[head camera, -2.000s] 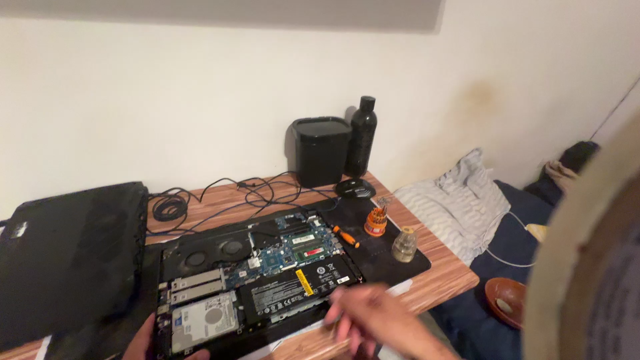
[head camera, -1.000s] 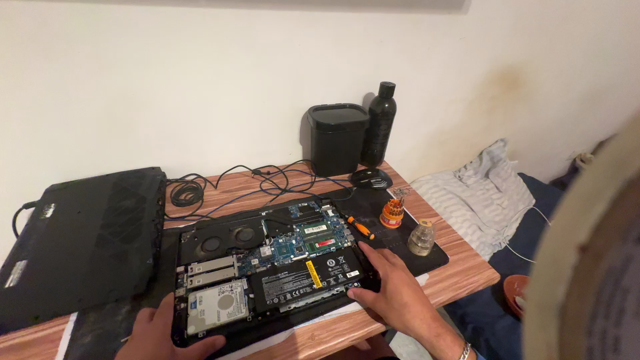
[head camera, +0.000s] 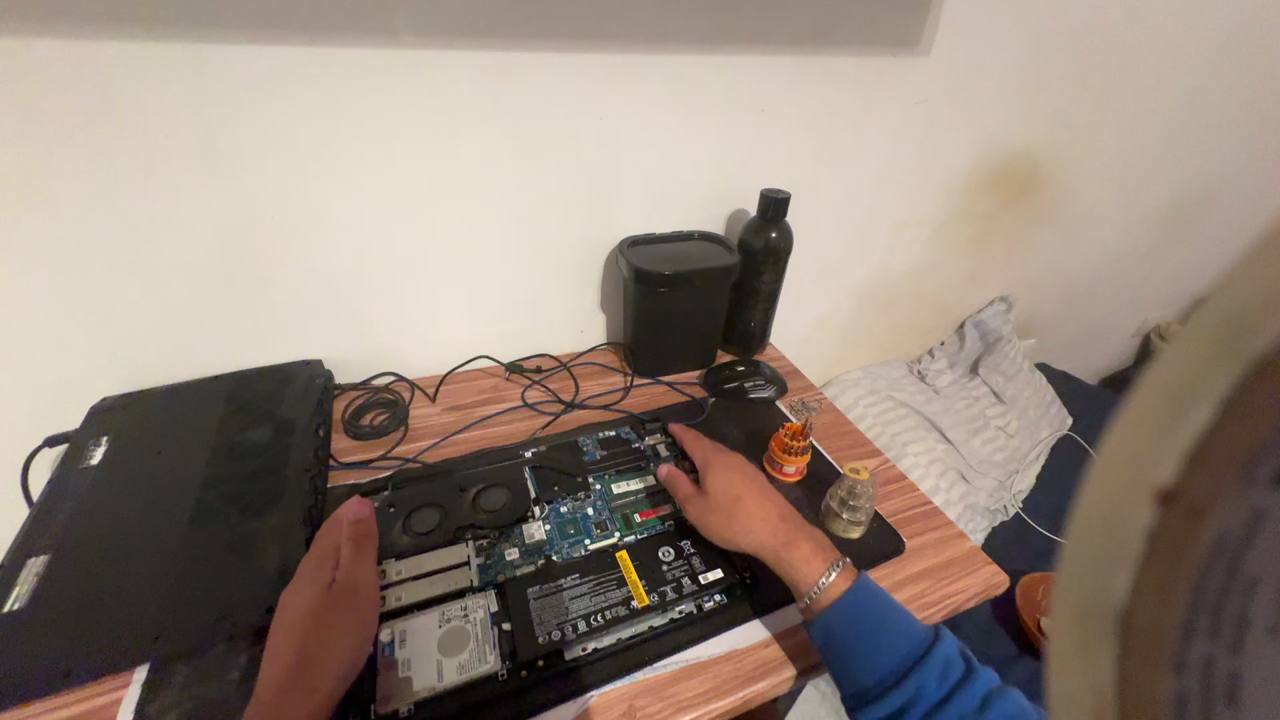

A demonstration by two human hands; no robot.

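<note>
An opened laptop chassis (head camera: 570, 525) lies on a black desk mat, its battery (head camera: 610, 592), hard drive (head camera: 438, 648), two cooling fans (head camera: 455, 510) and memory modules (head camera: 640, 500) exposed. My left hand (head camera: 325, 600) rests along the chassis's left edge, fingers together. My right hand (head camera: 725, 495) lies at its upper right edge, thumb and fingers apart, over the side near the ports. Right of the chassis stand an orange holder of screwdriver bits (head camera: 788, 452) and a small clear bottle with a yellowish top (head camera: 850, 502). The orange screwdriver is not visible.
A black laptop cover or second laptop (head camera: 180, 500) lies at the left. Black cables (head camera: 500, 385), a mouse (head camera: 745, 380), a black bin (head camera: 678, 300) and a black bottle (head camera: 760, 275) stand or lie toward the wall. A blurred round object (head camera: 1180, 480) blocks the right side.
My right hand has moved from the chassis's lower right to its upper right edge. My left hand has moved up along the left edge. The orange screwdriver seen earlier is now out of sight.
</note>
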